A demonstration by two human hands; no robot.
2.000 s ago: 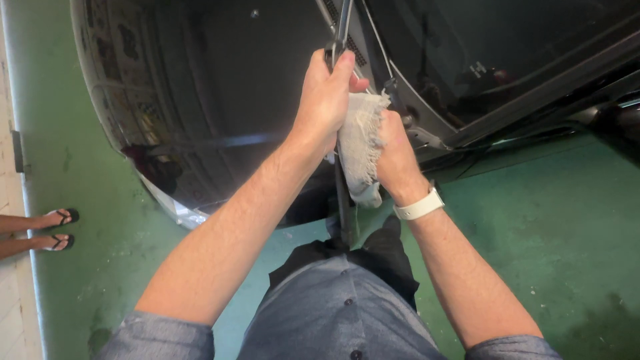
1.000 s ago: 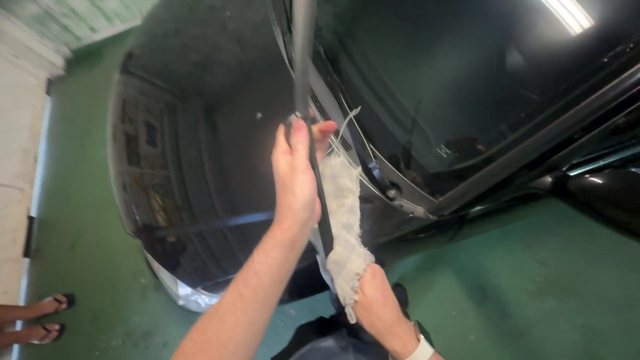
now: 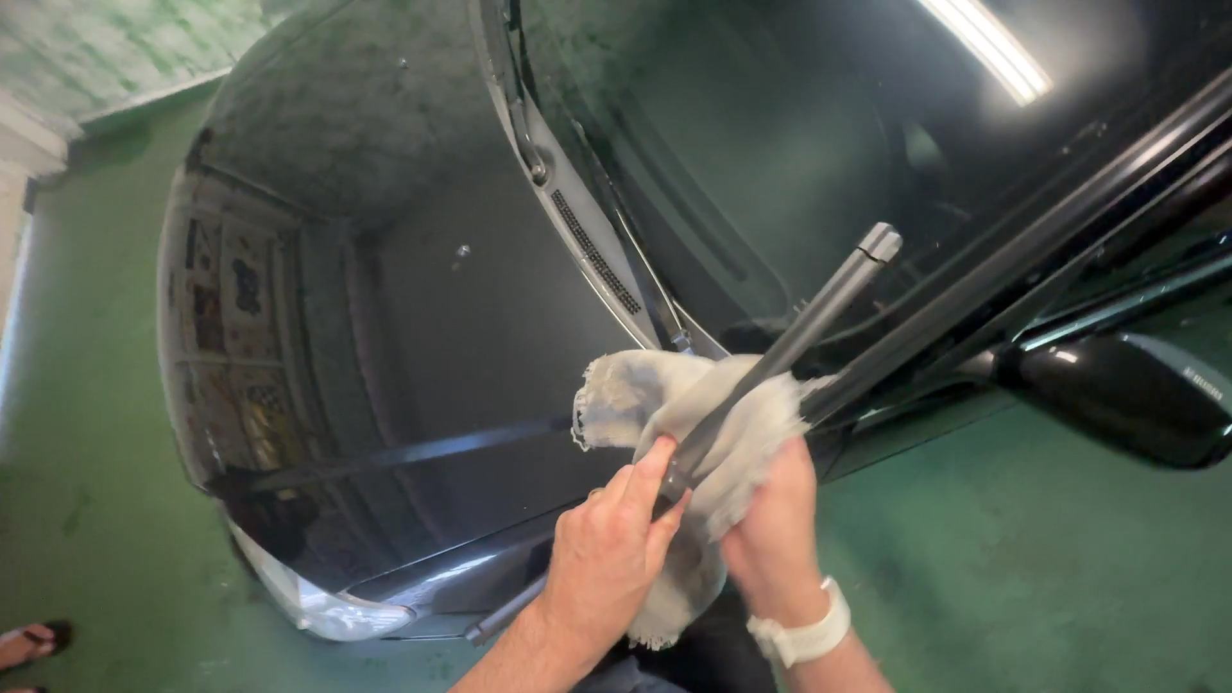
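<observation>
A long dark wiper blade [image 3: 823, 298] slants from lower left to upper right in front of me, its far end over the windshield [image 3: 731, 144] of a black car. My left hand [image 3: 616, 539] grips it near its middle, fingers around the blade. A frayed, pale grey cloth [image 3: 712, 414] is bunched around and beneath the blade. Under the cloth is my right hand [image 3: 780, 520], holding it against the blade; its fingers are mostly hidden. A white band circles the right wrist. Beyond the cloth, a wiper arm [image 3: 664, 298] lies along the base of the windshield.
The glossy black hood [image 3: 414, 318] spreads to the left, with a headlight [image 3: 337, 611] at its lower corner. A side mirror [image 3: 1121, 395] juts out at right. Part of another person's sandalled foot [image 3: 34, 645] shows on the green floor at lower left.
The blade has swung from nearly upright to a slant toward the upper right. The cloth, earlier hanging beside the blade, is now bunched around it, with my right hand up under it.
</observation>
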